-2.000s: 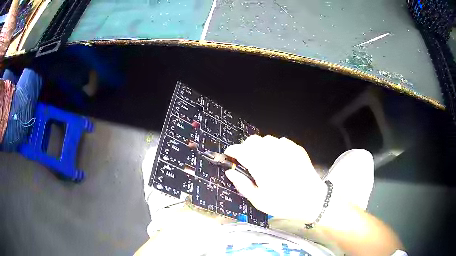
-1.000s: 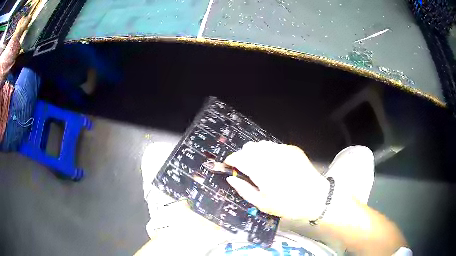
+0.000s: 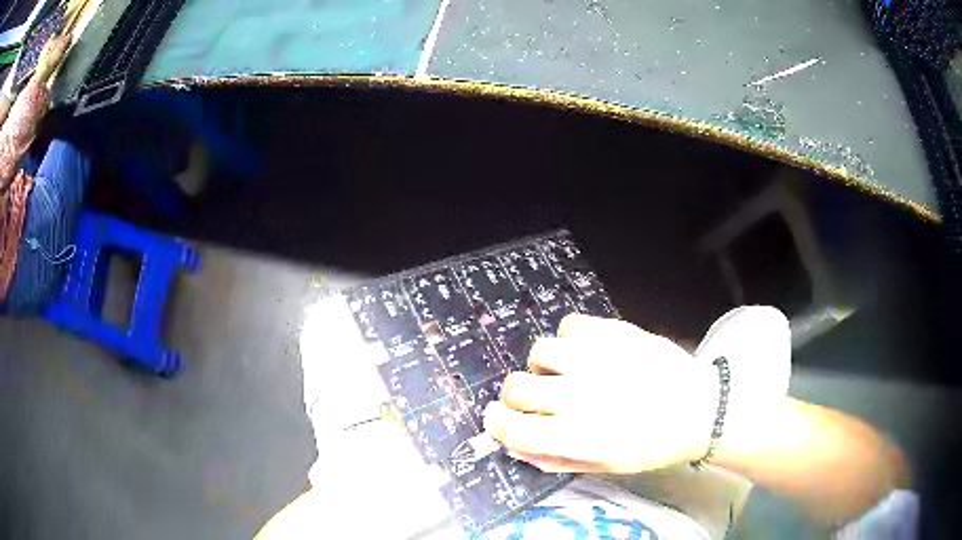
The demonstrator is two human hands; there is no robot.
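Observation:
A black circuit board panel [image 3: 422,364] with white print and small reddish spots lies tilted over my lap. My left hand [image 3: 385,464] is washed out by glare at the panel's lower left edge and seems to hold it; its fingers cannot be made out. My right hand [image 3: 601,396], with a dark beaded bracelet at the wrist, is closed over the panel's right part. Side cutters [image 3: 475,447] are mostly hidden in this fist; only their short metal jaws show, pointing down-left close over the panel's lower part.
The bench [image 3: 591,53] with grey and teal matting and pale specks spans the top. Black rails [image 3: 116,69] stand at left and right, with racked boards [image 3: 928,32] at top right. A blue stool [image 3: 121,285] and a person's forearm [image 3: 26,121] are at the left. A pale frame [image 3: 775,258] is under the bench.
The panel has turned clockwise, its upper corner swinging right. My right hand has moved slightly down and right, and the cutter jaws now sit lower on the panel.

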